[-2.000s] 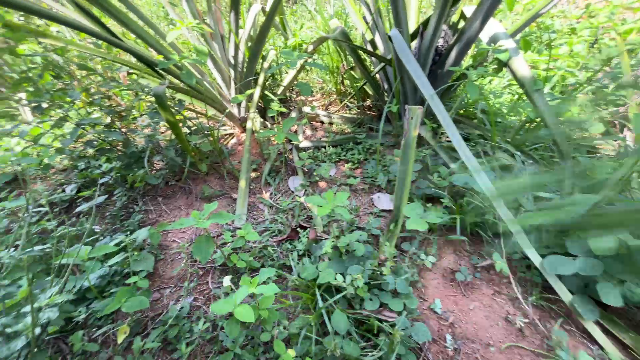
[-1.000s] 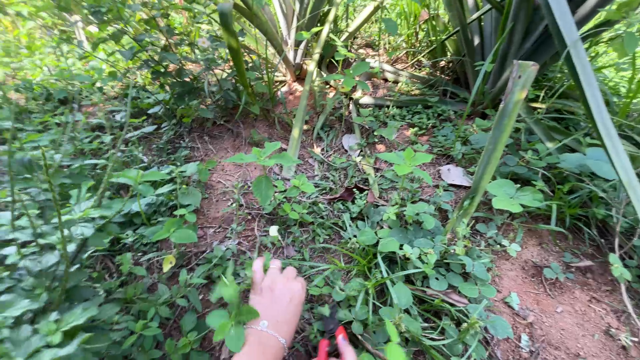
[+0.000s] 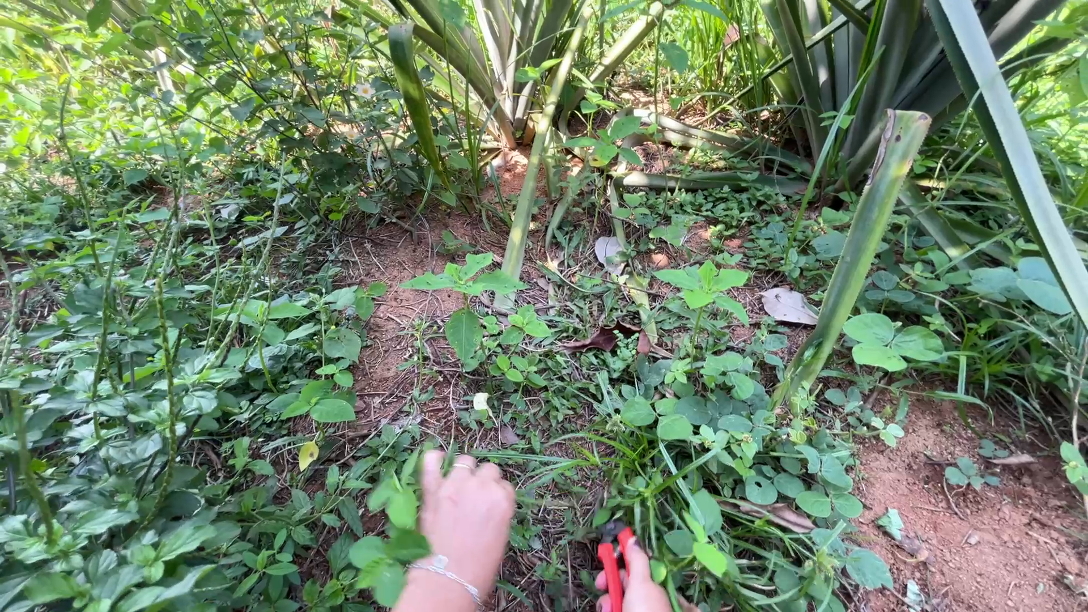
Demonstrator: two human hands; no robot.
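Observation:
My left hand [image 3: 466, 518], with a ring and a bracelet on its wrist, is low in the view, its fingers curled around a leafy green stem [image 3: 395, 531] whose leaves hang at its left side. My right hand [image 3: 637, 582], at the bottom edge, is closed on red-handled pruning shears [image 3: 614, 557]. Their dark blades point away, close to a tuft of long grass [image 3: 637, 467]. Low clover-like weeds [image 3: 739, 425] grow right of the shears. Part of the right hand is cut off by the frame.
Long spiny leaves of a rosette plant [image 3: 1011, 153] reach in from the upper right. A cut leaf stub [image 3: 858, 255] leans up at right. Another rosette plant [image 3: 510, 68] stands behind. Dense weeds [image 3: 93, 476] cover the left; reddish soil [image 3: 977, 510] shows at lower right.
Neither hand shows in the oldest frame; both are low in view one second ago. More of the shears and the right hand shows now.

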